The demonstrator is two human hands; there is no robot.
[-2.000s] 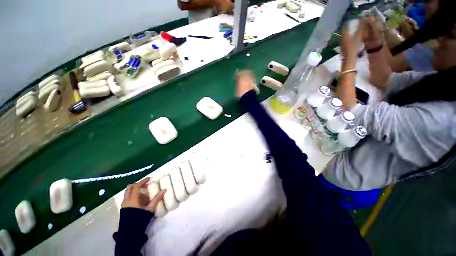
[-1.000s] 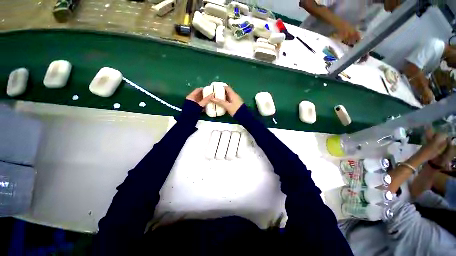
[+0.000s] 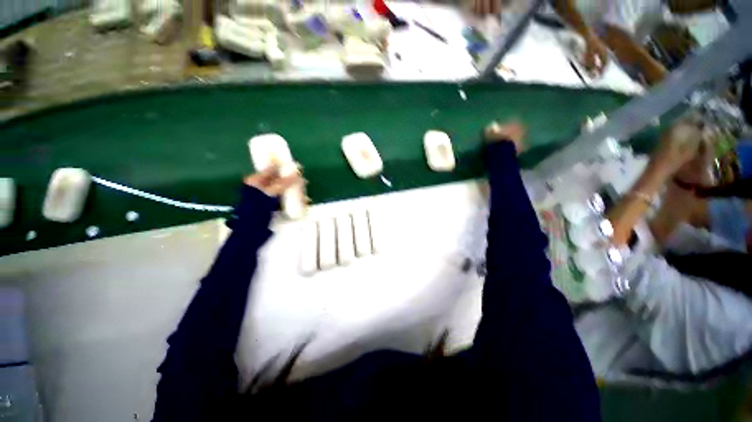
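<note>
My left hand [image 3: 276,178] is at the belt's near edge and holds a cream-white case [image 3: 293,200] on edge. Another cream case [image 3: 268,150] lies on the green belt just beyond my fingers. My right hand [image 3: 508,133] is blurred, stretched out over the belt to the right, with a bit of cream [image 3: 494,128] at its fingertips; its grip cannot be made out. Two cases, one [image 3: 362,154] and another [image 3: 439,151], lie flat on the belt between my hands. Several cases on edge [image 3: 338,241] stand in a close row on the white sheet [image 3: 371,297].
The green belt [image 3: 190,124] also carries a case [image 3: 66,194] at left, white flecks and a thin white strip [image 3: 161,199]. Clear bottles [image 3: 589,247] and another worker's arm [image 3: 643,198] are at right. Piled cases [image 3: 247,37] lie beyond the belt under a slanting grey post.
My hands were together on cases over the belt and are now apart. My left hand has a case near the row; my right arm has extended right. The view has shifted.
</note>
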